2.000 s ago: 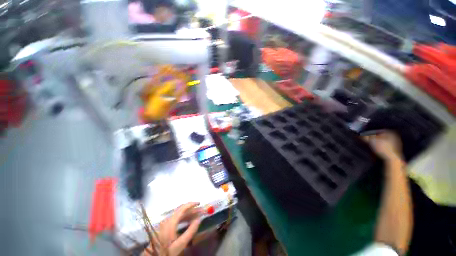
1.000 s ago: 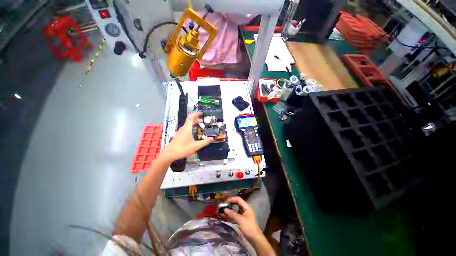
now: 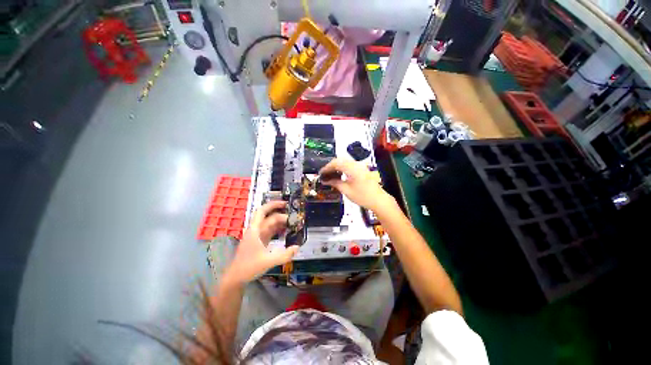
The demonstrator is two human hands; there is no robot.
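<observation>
The black fixture nest (image 3: pixel 325 212) with copper-coloured details lies on the machine's white base plate. A dark, brass-detailed fixture piece (image 3: pixel 295 210) stands tilted at its left side. My left hand (image 3: pixel 263 241) grips this piece from the left, with fingers behind it and thumb near its lower end. My right hand (image 3: pixel 351 182) reaches over the nest from the right. A small dark watch unit (image 3: pixel 329 175) is pinched at its fingertips, mostly hidden by the fingers. A green piece (image 3: pixel 319 146) lies on the slide base behind the nest.
The yellow press head (image 3: pixel 293 78) hangs above. The terminal (image 3: pixel 371 216) is partly hidden by my right arm. A small black block (image 3: pixel 357 150) lies behind it. Red button (image 3: pixel 355 250) at the front edge. Foam tray (image 3: pixel 500 207) at right, red pocket tray (image 3: pixel 227 208) at left.
My right hand has moved up from near my lap to the nest with the dark unit. My left hand has shifted to the nest's left side, where the fixture piece now stands tilted.
</observation>
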